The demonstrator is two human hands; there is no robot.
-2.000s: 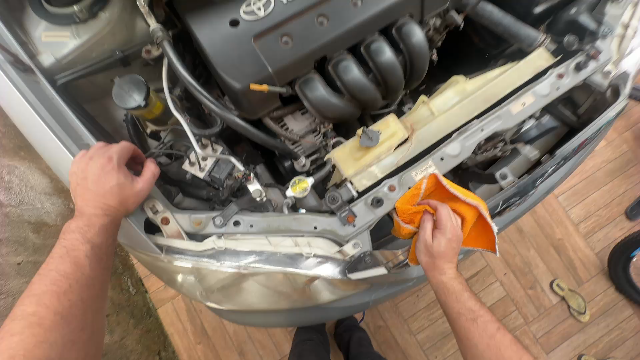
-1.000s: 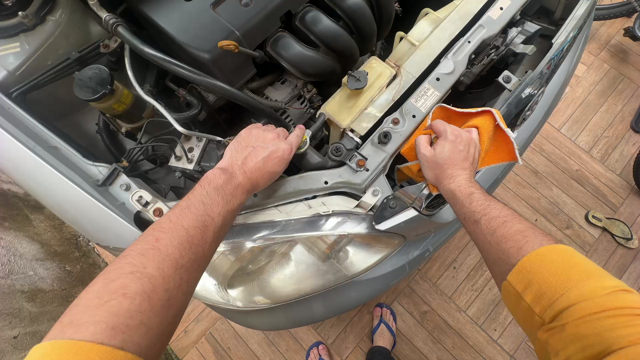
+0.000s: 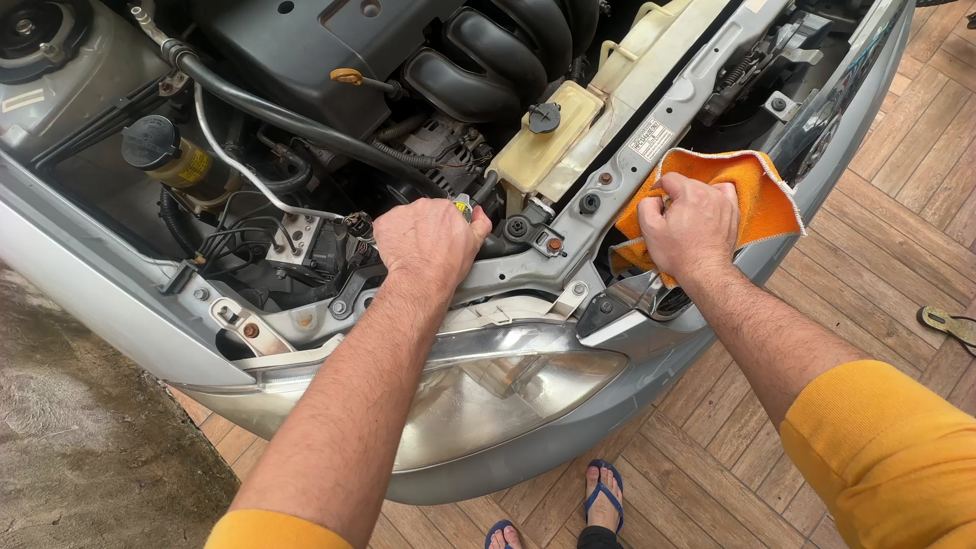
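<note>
My left hand [image 3: 428, 238] grips the radiator cap [image 3: 463, 207], whose yellow-marked top shows partly beside my fingers; the rest is covered. My right hand [image 3: 692, 225] clutches an orange cloth [image 3: 762, 200] with a white stitched edge, over the upper front crossmember [image 3: 633, 164] and grille. Between the hands and farther back lies a yellowed coolant reservoir [image 3: 553, 145] with a black cap [image 3: 544, 118]. The cloudy headlight [image 3: 511, 389] is below my left hand. An orange dipstick handle [image 3: 346, 76] stands out beside the black engine cover [image 3: 320, 46].
A black-capped fluid reservoir [image 3: 179, 160], a metal pipe [image 3: 221, 156] and a black hose [image 3: 305, 122] lie at the left of the engine bay. Bolts and brackets [image 3: 252, 328] line the front edge. The bumper [image 3: 488, 476] curves above the tiled floor [image 3: 686, 473]; a loose sandal [image 3: 945, 320] lies right.
My left hand has moved right from the bay's left edge to the radiator cap and closed on it. My right hand still holds the orange cloth near the grille. The view has shifted.
</note>
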